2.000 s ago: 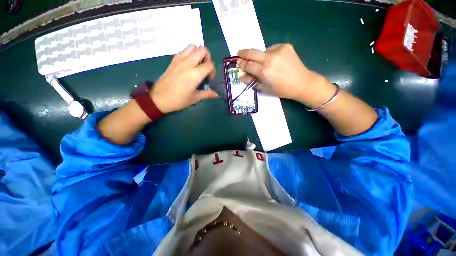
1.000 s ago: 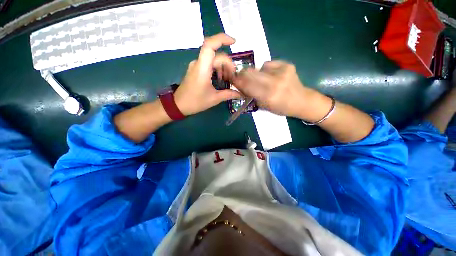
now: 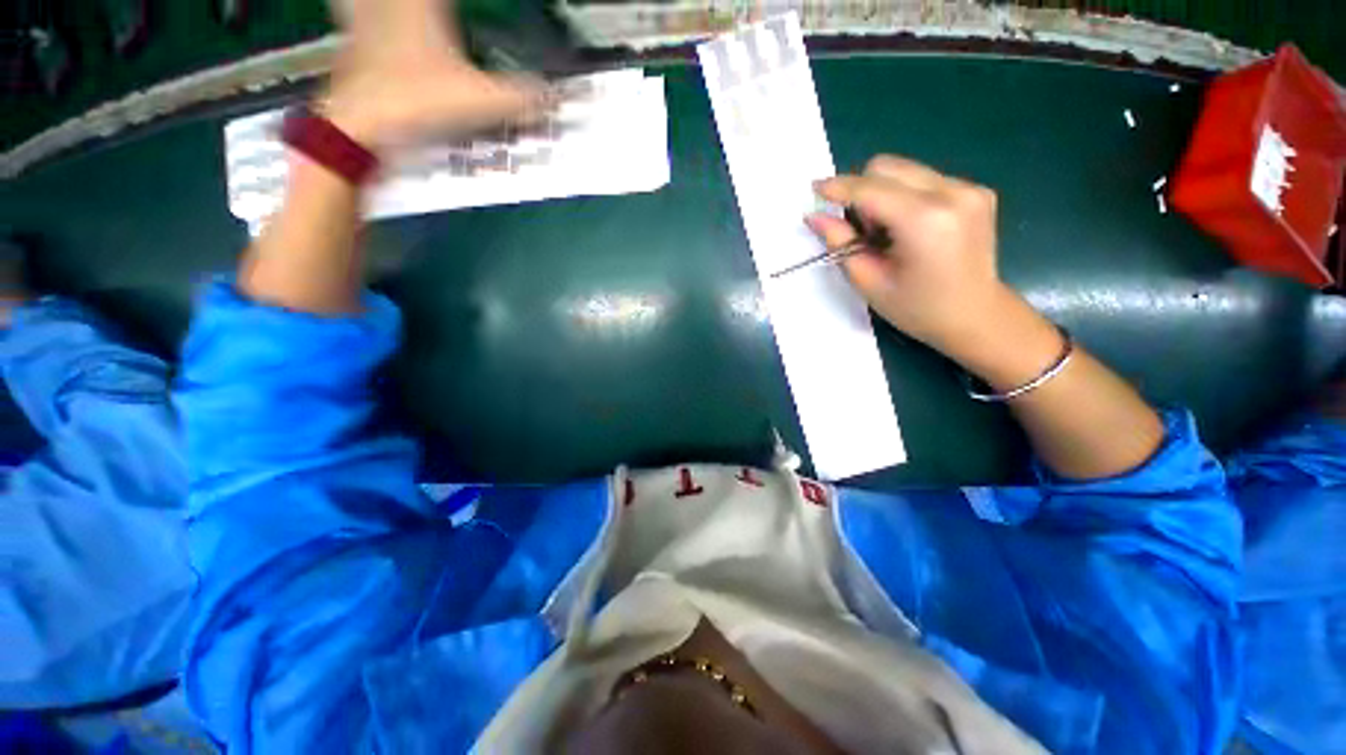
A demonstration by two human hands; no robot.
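Note:
My right hand (image 3: pixel 923 251) holds thin dark tweezers (image 3: pixel 812 264), their tip over the narrow sticker strip (image 3: pixel 827 347). The strip lies upright before me, with grey shapes at its far end and blank white below. My left hand (image 3: pixel 421 96), with a dark red wrist band, is badly blurred above the wide sticker sheet (image 3: pixel 627 140), near the table's far edge. A dark blurred shape is beside its fingers; whether the hand holds it cannot be told. No phone unit shows clearly.
A red bin (image 3: pixel 1233 170) with white pieces inside stands at the right, with white scraps (image 3: pixel 1160 195) beside it. A pale worn edge (image 3: pixel 945 27) runs along the table's far side. Blue sleeves of other people show at both sides.
My left hand has moved from the middle to the far left. The phone unit is gone from the strip. My right hand has moved slightly right, still with the tweezers. The camera view has shifted.

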